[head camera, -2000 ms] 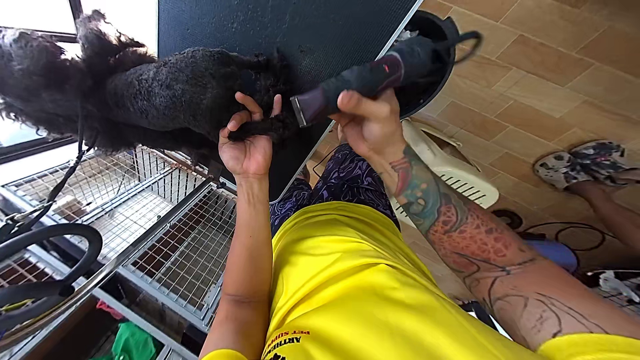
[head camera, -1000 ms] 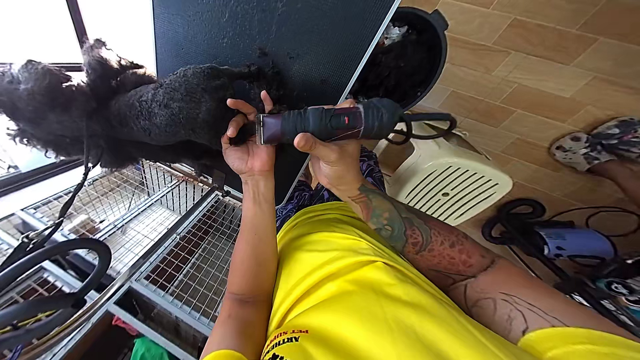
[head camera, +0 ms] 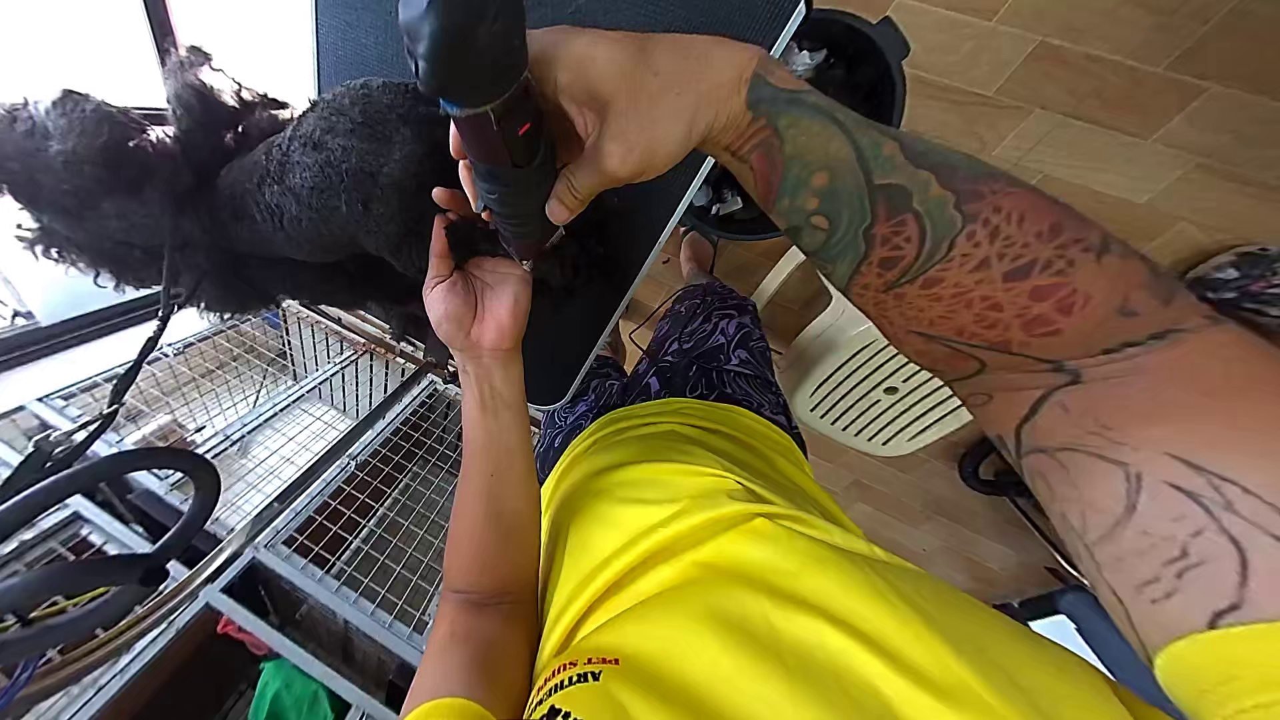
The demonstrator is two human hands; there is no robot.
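Note:
A black curly-coated dog is on the dark grooming table, its fluffier fur at the far left and a close-clipped body toward the middle. My right hand is closed around black electric hair clippers, held steeply with the blade end down. That blade end is beside the fingers and palm of my left hand, which is turned palm up at the dog's rear end. Dark fur lies between my left fingers, probably a leg or the tail; the clippers partly hide the grip.
Wire cages stand below at the left, near a thick black hose and a dark tether. A black bin is beyond the table edge. A cream plastic chair stands right of my legs; another person's shoe shows at far right.
The clippers have swung from lying sideways to steeply upright, blade down, and my right forearm now reaches further across the view. My left hand stays at the dog's rear end.

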